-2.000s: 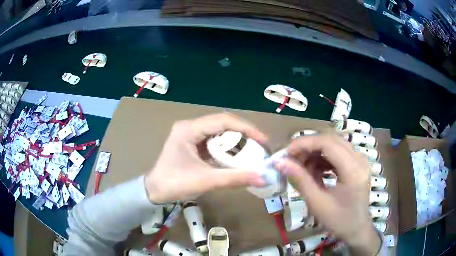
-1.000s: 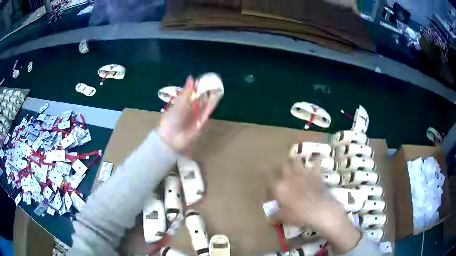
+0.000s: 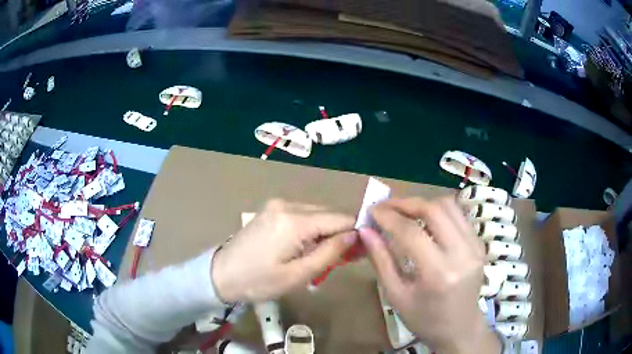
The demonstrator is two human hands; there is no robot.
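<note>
My left hand (image 3: 284, 249) and my right hand (image 3: 426, 259) meet over the middle of the cardboard pad (image 3: 201, 180). Their fingertips pinch a white tag (image 3: 373, 199) that stands up between them. A red strip (image 3: 336, 263) hangs from the pinch down to the left, partly behind the left fingers. Closed white car bodies lie below the hands, such as one (image 3: 299, 340) at the bottom edge; others are partly hidden by the hands. A row of closed car bodies (image 3: 504, 251) lies right of my right hand.
The green belt (image 3: 229, 76) beyond carries scattered white shells (image 3: 283, 139) with red strips. A pile of tags and red strips (image 3: 62, 214) lies at left. An open carton (image 3: 547, 256) with white pieces stands at right. Stacked cardboard (image 3: 374, 34) lies beyond the belt.
My left hand has come back from the belt, where a shell with a red strip now lies beside another. Both hands have met and now hold a white tag. The belt items have shifted right.
</note>
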